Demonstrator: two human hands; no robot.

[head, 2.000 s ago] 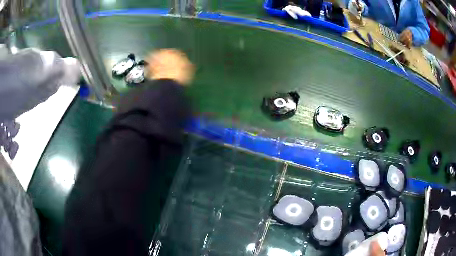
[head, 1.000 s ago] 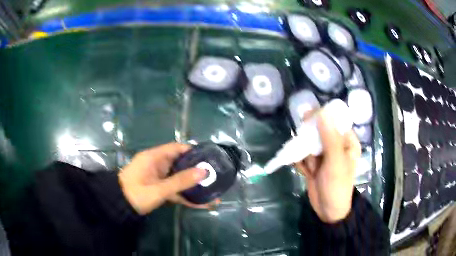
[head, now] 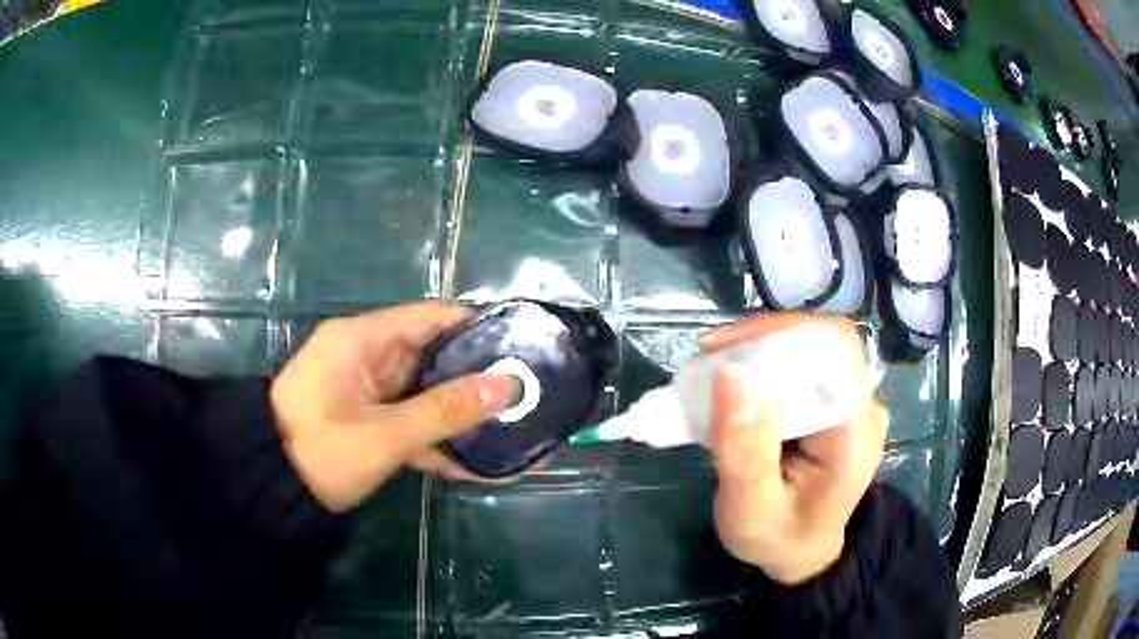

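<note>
My left hand (head: 375, 406) holds a glossy black oval housing unit (head: 550, 375), with the thumb on its white centre ring (head: 518, 391). My right hand (head: 799, 487) grips a white glue bottle (head: 799, 381) that points left. Its green needle tip (head: 587, 436) is at the lower right rim of the black unit; whether it touches cannot be told. Several grey-faced units (head: 545, 106) with black rims lie behind and to the right of the bottle, some overlapping.
A clear pocketed tray (head: 375, 231) lies under the work. A white sheet with rows of black oval pads (head: 1027, 362) is at the right. Black units (head: 1013, 73) lie on the green conveyor at top right, beyond the blue edge (head: 956, 102). Brown cardboard (head: 1099, 587) shows at bottom right.
The left hand came back from the conveyor to the tray with the black unit. Since one second ago, the bottle's tip has moved left and reached the unit's rim. The view has shifted.
</note>
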